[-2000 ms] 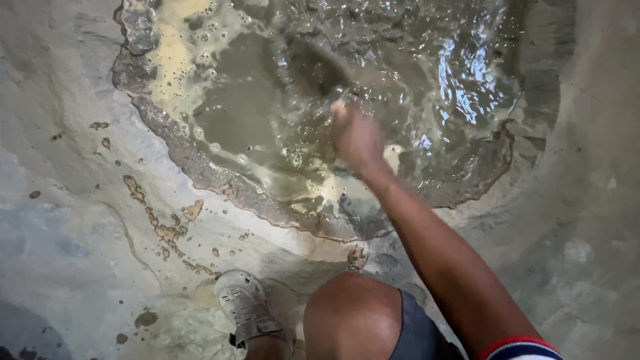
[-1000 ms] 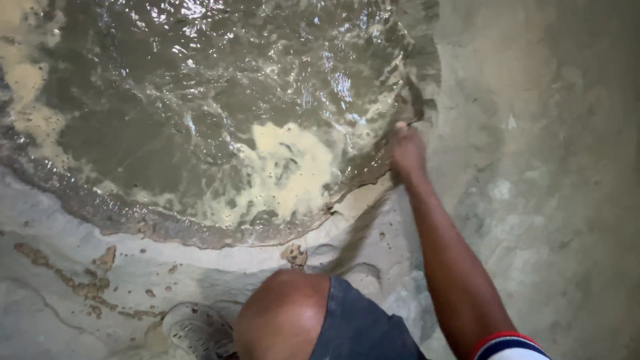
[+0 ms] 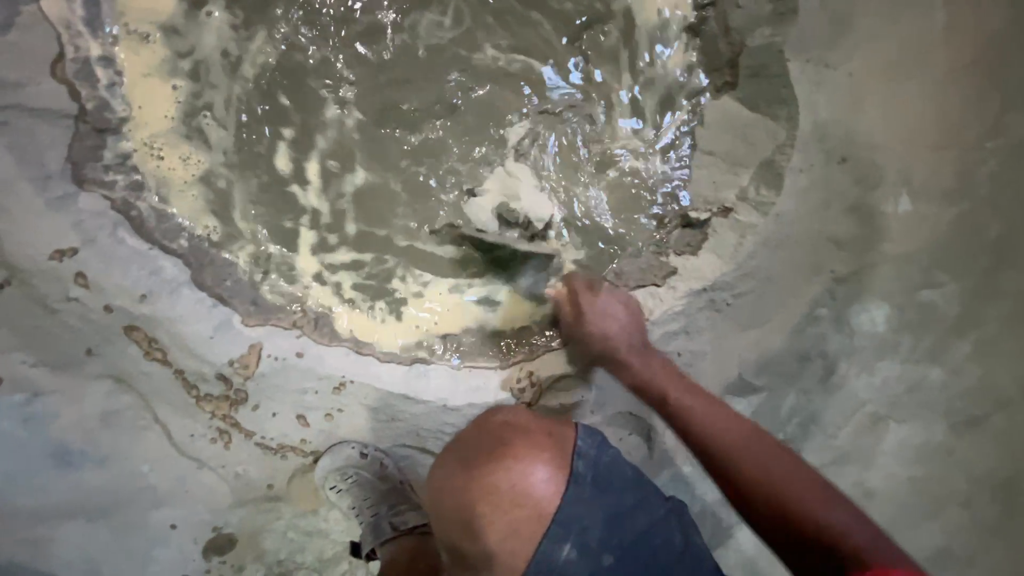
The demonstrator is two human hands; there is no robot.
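My right hand (image 3: 600, 320) is closed around the handle of a trowel-like tool, blurred by motion. Its dark blade (image 3: 512, 260) reaches to the left of the fist, at the surface of a murky liquid (image 3: 400, 136) with powder in it. A pale clump of powder (image 3: 512, 200) rests just beyond the blade. Pale yellow froth (image 3: 424, 316) floats along the near and left edges. My left hand is not in view.
A ragged wet rim of powder or mortar (image 3: 200, 276) curves around the liquid. Dry grey powder (image 3: 740, 144) banks up at the right. My shoe (image 3: 368, 488) and bent knee (image 3: 504, 480) are close to the near rim, beside splatters (image 3: 216, 400) on the floor.
My right hand has moved left from the right rim, and the blade now lies over the liquid. Pale powder has appeared in the pool and at its right side. The view has shifted.
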